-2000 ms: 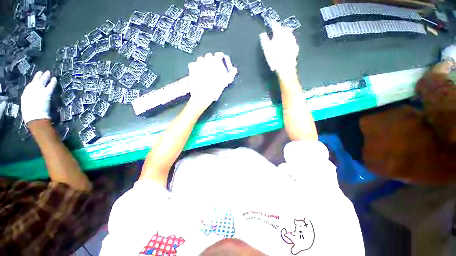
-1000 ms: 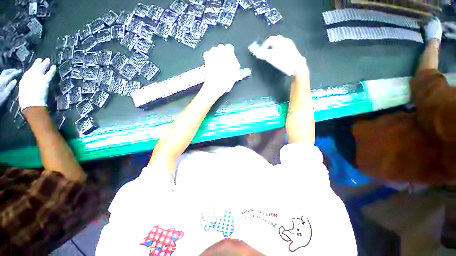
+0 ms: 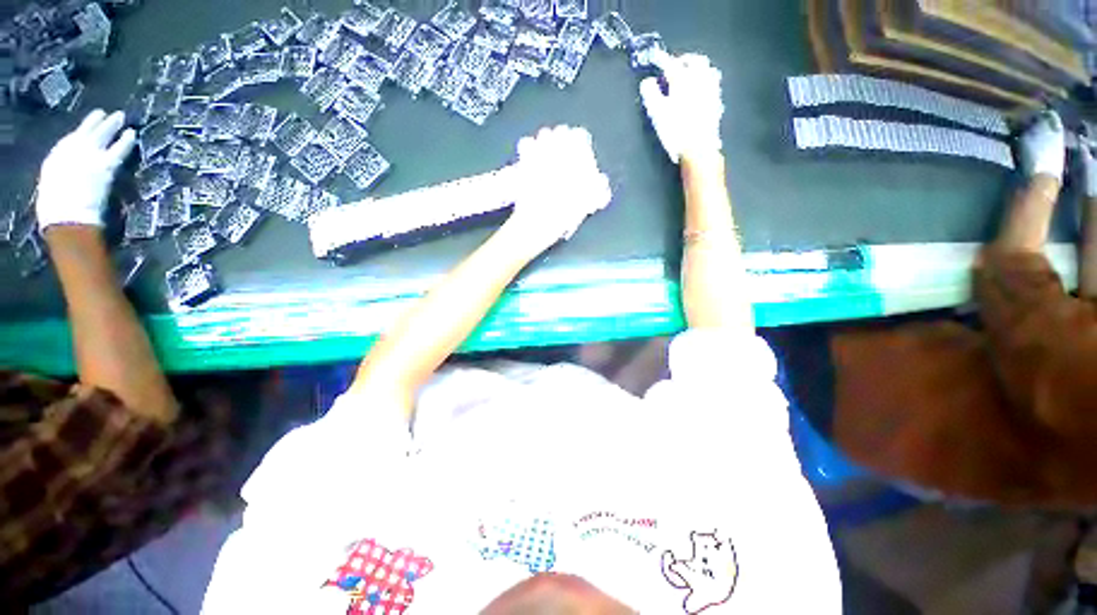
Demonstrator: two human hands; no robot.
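Note:
My left hand [image 3: 562,183], in a white glove, is closed around the right end of a long pale ribbed row of joined pieces [image 3: 415,214]. The row lies slanted on the dark table, and its right end is hidden under the hand. My right hand [image 3: 686,106], also gloved, is at the right end of the loose slotted pieces [image 3: 451,75], its fingertips at a small silver-grey piece [image 3: 646,48]. Whether the fingers grip that piece cannot be told. The loose pieces spread in an arc behind and left of the row.
A gloved hand [image 3: 82,172] of another person is at the left. Two finished rows [image 3: 896,94] lie at the right, near another worker's gloved hand [image 3: 1042,147]. Stacked brown-edged boards [image 3: 950,36] are behind them. The shiny green table edge [image 3: 577,303] runs in front.
My right hand went from the loose pieces towards my left hand with a small piece, then back to the loose pieces. My left hand and the row shifted slightly right in view. More boards show.

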